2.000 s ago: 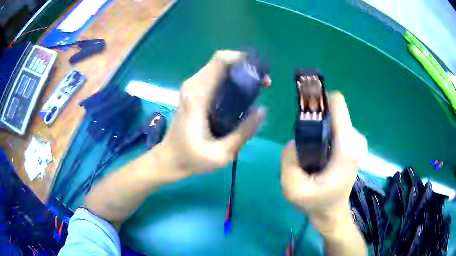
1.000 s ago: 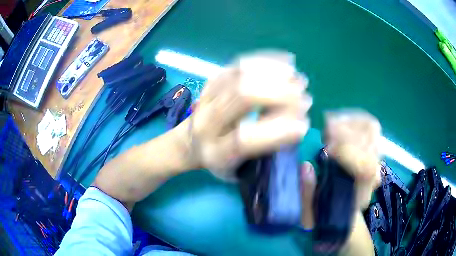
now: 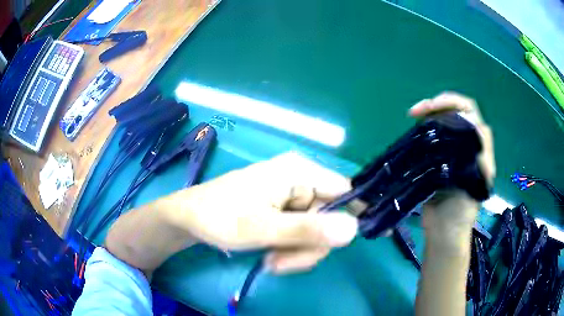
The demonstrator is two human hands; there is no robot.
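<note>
My right hand (image 3: pixel 482 133) is wrapped around black battery clamps (image 3: pixel 427 166) at right of centre; they look like more than one, lying side by side. My left hand (image 3: pixel 272 207) is closed at their lower left end, thumb and fingers on the thin black cables there. A lead cable (image 3: pixel 250 281) hangs below my left hand, with a blue connector (image 3: pixel 233 302) at its tip. The jaws are not visible. Set-aside clamp leads (image 3: pixel 151 114) lie at the left on the green table, cables toward me.
A tangled pile of clamp leads (image 3: pixel 516 259) lies at the right edge, with blue connectors (image 3: pixel 522 180) above it. A scale (image 3: pixel 46 92), a patterned phone or case (image 3: pixel 91 103) and a dark tool (image 3: pixel 123 46) sit on the wooden top. A blue crate (image 3: pixel 31 247) is at lower left.
The clamps, earlier held one in each hand, are now together in my right hand, raised to the right. My left hand has moved down and left onto the cable end.
</note>
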